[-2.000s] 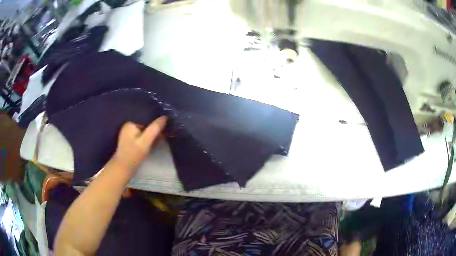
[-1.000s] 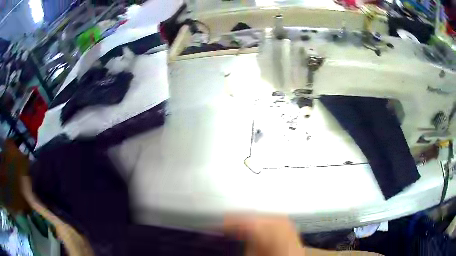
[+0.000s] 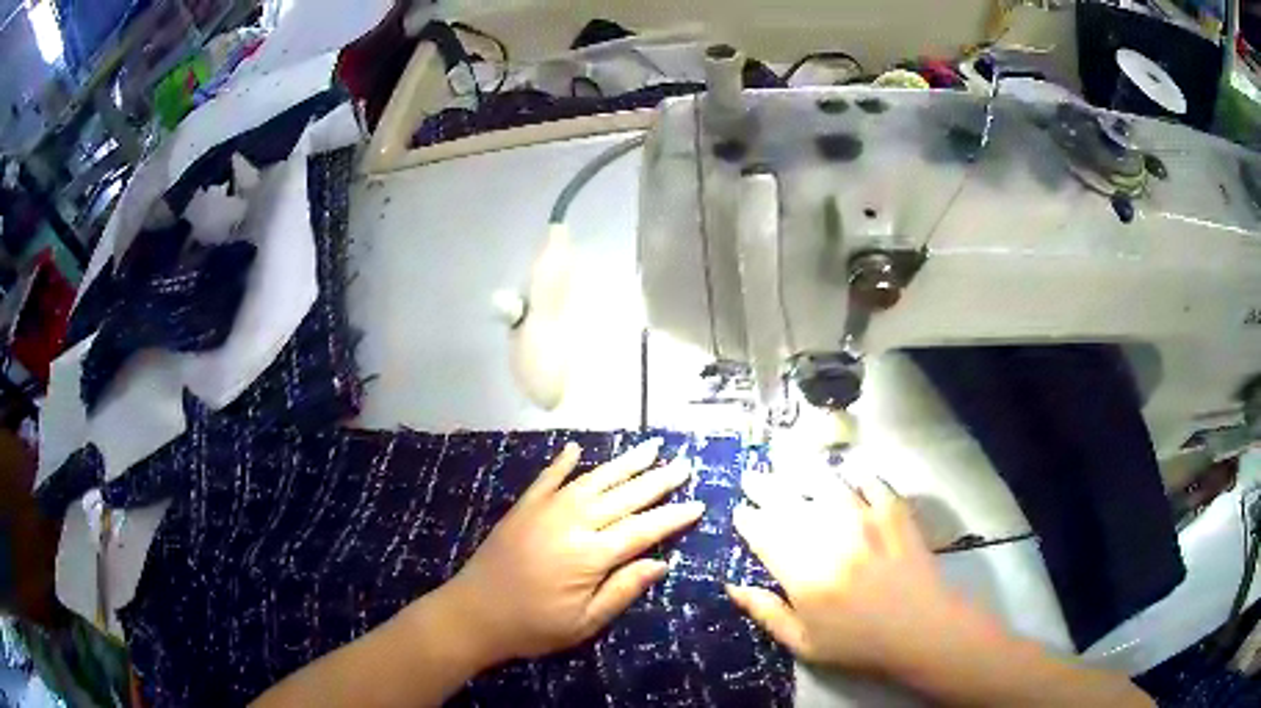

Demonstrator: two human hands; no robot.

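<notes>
A navy checked tweed panel lies flat on the white table, its right end just in front of the presser foot in bright light. My left hand rests flat on the tweed, fingers spread and pointing to the needle. My right hand lies at the tweed's right edge, fingers spread, partly over the cloth and washed out by the light. Neither hand grips the cloth visibly. Whether a plain strip lies under the tweed is hidden.
The off-white sewing machine head spans the right. A plain dark strip lies under its arm. A cream lamp stands left of the needle. Dark pieces and white sheets are piled left. A pale-rimmed tray holds dark scraps behind.
The plain dark piece handled earlier at left is out of sight. Checked tweed now lies before the needle with both hands on it. The view has shifted, showing more of the machine head.
</notes>
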